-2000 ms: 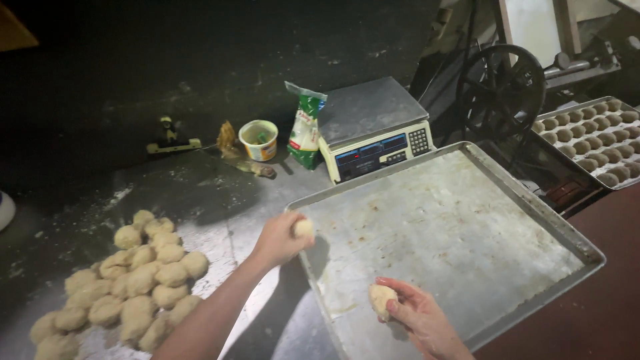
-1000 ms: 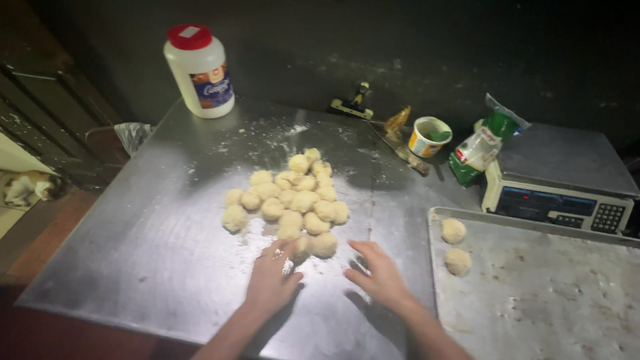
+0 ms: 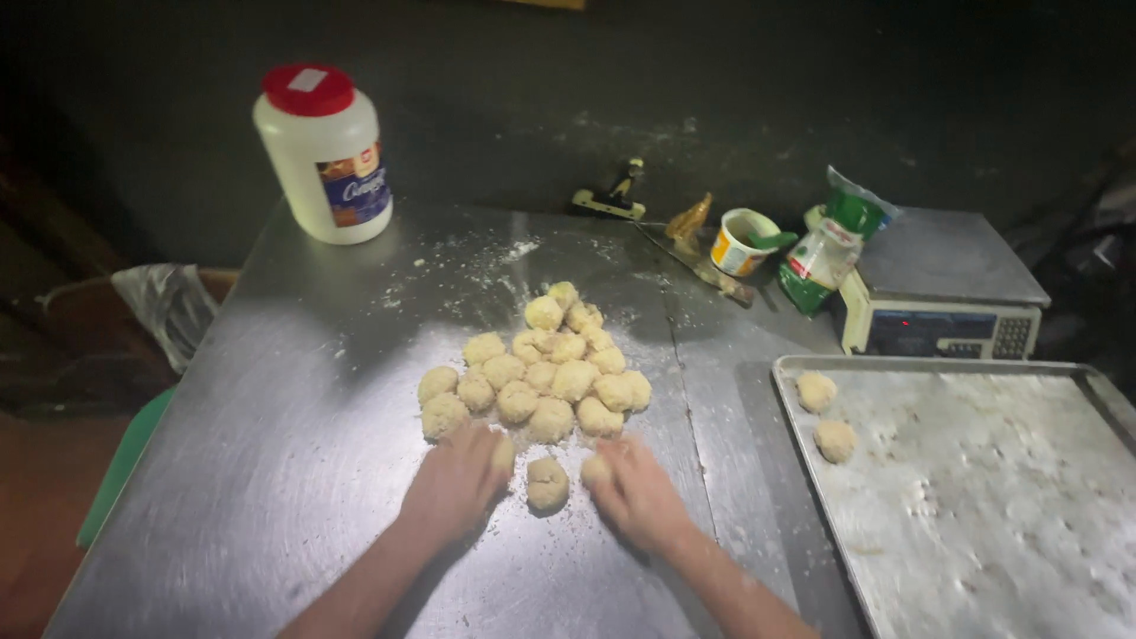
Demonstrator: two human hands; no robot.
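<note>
Several dough balls lie in a loose heap on the floured metal table. My left hand is at the heap's near left edge, its fingers curled around one dough ball. At the near right edge, my right hand is closed round another dough ball. A single dough ball rests between the two hands, touching neither. Two more balls, one behind the other, sit along the left side of the metal baking tray.
A white plastic jar with a red lid stands at the back left. Toward the back right are a small tub, a green and white bag and a digital scale. A clear plastic bag hangs beyond the left edge.
Two seconds ago both hands held dough at the tray; two balls now lie there. Both hands have come to the heap and, since the last earlier frame, closed on dough balls. The view has swung left.
</note>
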